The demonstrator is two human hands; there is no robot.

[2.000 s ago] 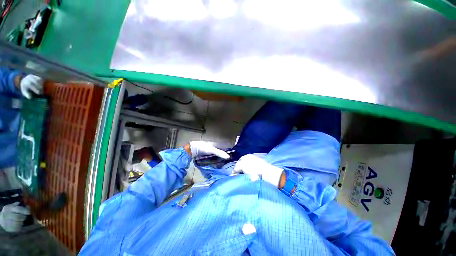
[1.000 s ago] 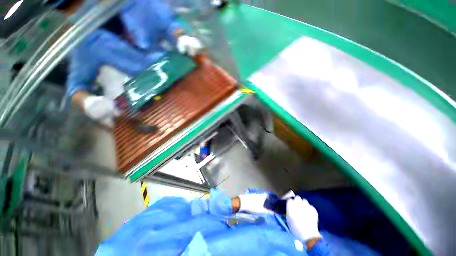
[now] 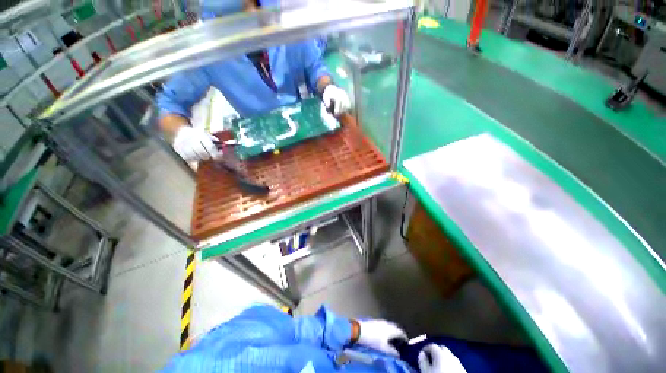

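My left hand [image 3: 380, 336], in a white glove, is low over my lap at the lower edge of the picture. My right hand [image 3: 440, 359], also in a white glove, is just to its right and cut off by the lower edge. Something dark and a small white piece show between them, too small to identify. The fingers are partly hidden, so I cannot tell whether either hand holds anything. The shiny metal bench plate [image 3: 540, 240] lies on the green-edged bench to the right of my hands.
Ahead left, behind clear panels in a metal frame [image 3: 404, 87], another person's gloved hands hold a green circuit board [image 3: 281, 131] over a brown slotted rack [image 3: 292, 175]. A dark green conveyor belt [image 3: 540, 109] curves behind the plate. Yellow-black floor tape [image 3: 188, 299] and a brown box [image 3: 437, 251] are below.
The view has turned left and lifted, bringing the neighbouring station to the centre. My hands remain close together at my lap and now appear lower, with the right one partly cut off.
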